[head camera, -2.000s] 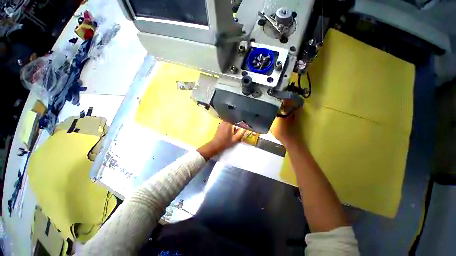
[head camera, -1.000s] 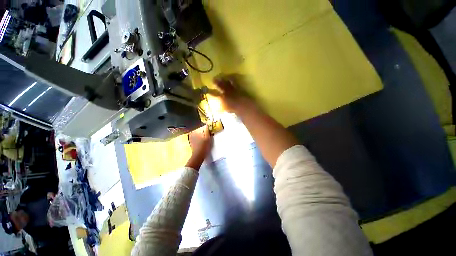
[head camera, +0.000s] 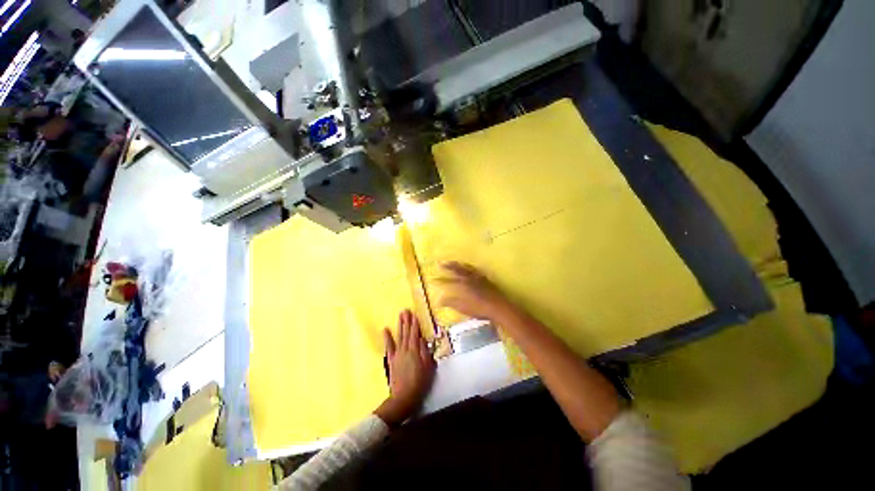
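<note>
A yellow garment panel (head camera: 317, 336) lies flat left of the slot strip, and another yellow panel (head camera: 576, 249) with a short centre line lies to its right. The narrow yellow-brown slot strip (head camera: 419, 288) runs between them from the needle area toward me. My left hand (head camera: 411, 362) lies flat on the left panel's edge beside the strip, fingers slightly apart. My right hand (head camera: 467, 291) rests on the right panel by the strip, fingers spread. Neither hand visibly grips anything. The dark grey machine head (head camera: 350, 187) with a red mark stands at the strip's far end, its light glaring.
A control screen (head camera: 168, 86) stands left of the head. Dark scraps (head camera: 134, 384), a clear plastic bag (head camera: 84, 391) and a red-and-yellow object (head camera: 121, 285) lie on the left table. Stacked panels (head camera: 187, 451) are at lower left. More yellow fabric (head camera: 720, 384) hangs at right.
The view has swung and pulled back. Both panels now lie nearer me, with the strip exposed between them. My hands have come away from the needle area and lie flatter on the panels.
</note>
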